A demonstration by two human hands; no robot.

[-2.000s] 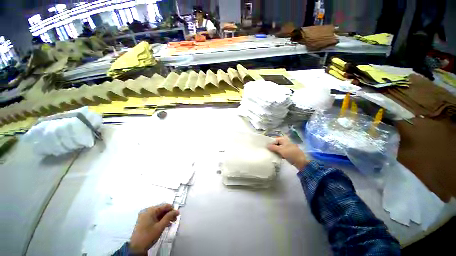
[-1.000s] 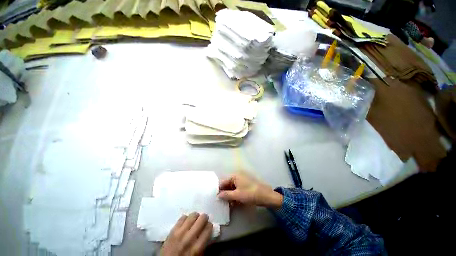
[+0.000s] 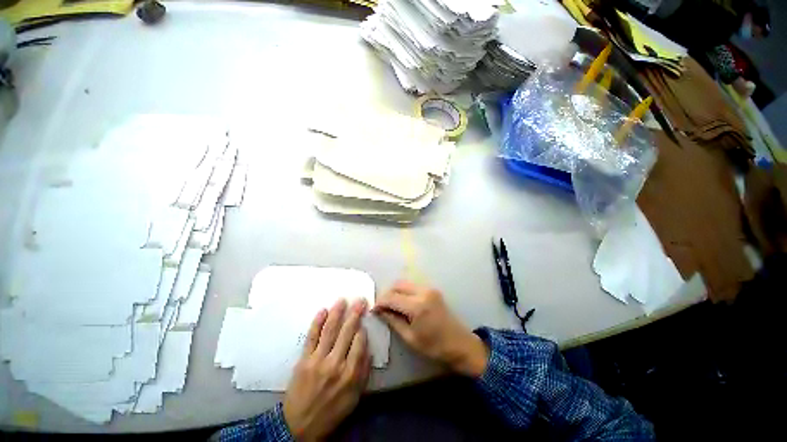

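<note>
A white cut panel (image 3: 267,332) with rounded far corners and notched side tabs lies flat near the table's near edge. My left hand (image 3: 332,367) rests on it with fingers together, pressing it flat. My right hand (image 3: 423,321) pinches at the panel's right edge with thumb and fingertips; the exact grip is partly hidden. Black thread snips (image 3: 505,272) with a dark cord lie on the table to the right. A fanned stack of white panels (image 3: 103,285) lies at the left. A small pile of cream panels (image 3: 371,186) sits beyond the white panel.
A masking tape roll (image 3: 442,116) lies behind the cream pile. A tall white stack (image 3: 431,43) stands beyond. At right are a clear plastic bag (image 3: 578,129) over a blue tray (image 3: 537,173), yellow-handled tools (image 3: 597,69), brown sheets (image 3: 690,207) and a white loose panel (image 3: 637,263).
My right hand left the cream pile, and both hands came to the white panel. Over the last second they stay on it, the left lying flatter. The view has tilted down.
</note>
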